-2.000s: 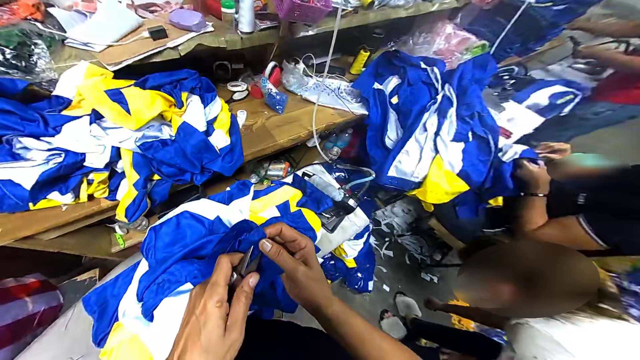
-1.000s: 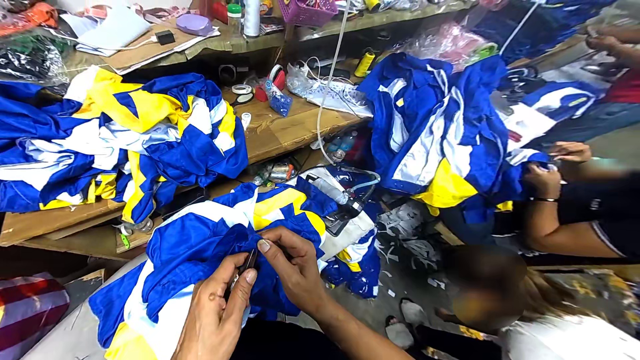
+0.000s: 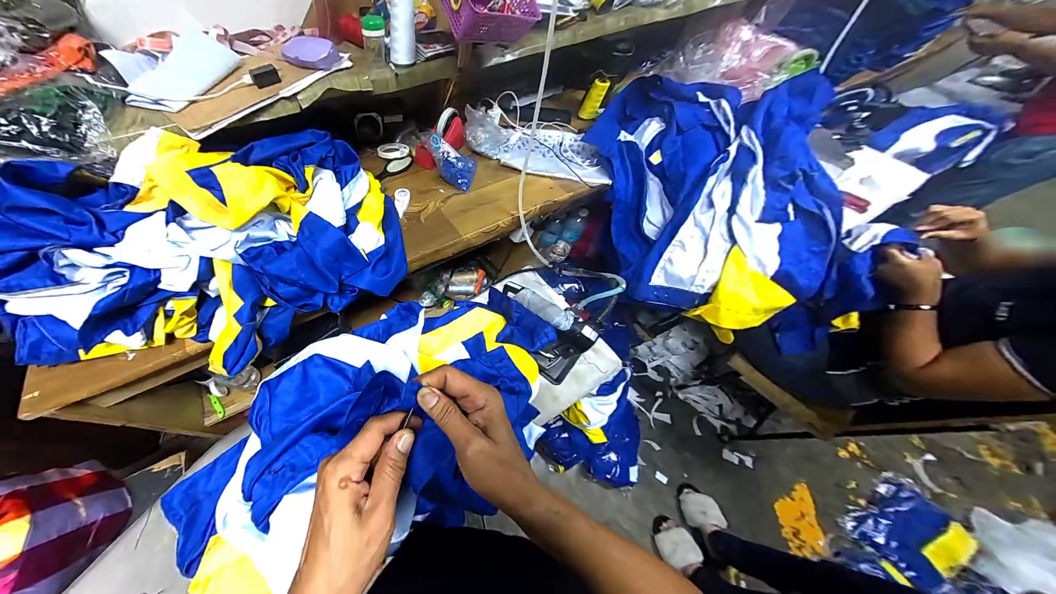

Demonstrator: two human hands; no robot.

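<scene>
A blue, white and yellow garment [image 3: 330,396] lies bunched across my lap. My left hand [image 3: 363,495] pinches a thin dark pointed tool [image 3: 407,418], perhaps a needle, between thumb and forefinger over the cloth. Right beside it, my right hand [image 3: 470,429] has thumb and forefinger pressed together at the garment's dark blue edge; what lies between those fingertips is too small to tell. The cloth partly hides the ends of my left fingers.
A heap of like garments [image 3: 231,223] covers the wooden table [image 3: 462,210] at left. More garments [image 3: 726,190] hang at right, beside a co-worker's hands [image 3: 916,264]. A white hose [image 3: 536,132] crosses the middle. Scraps and a plastic-wrapped bundle [image 3: 907,528] lie on the floor.
The small dark tool in my left hand shows less between my fingers than before. The person at lower right has moved mostly out of view, and the wrapped bundle on the floor now shows.
</scene>
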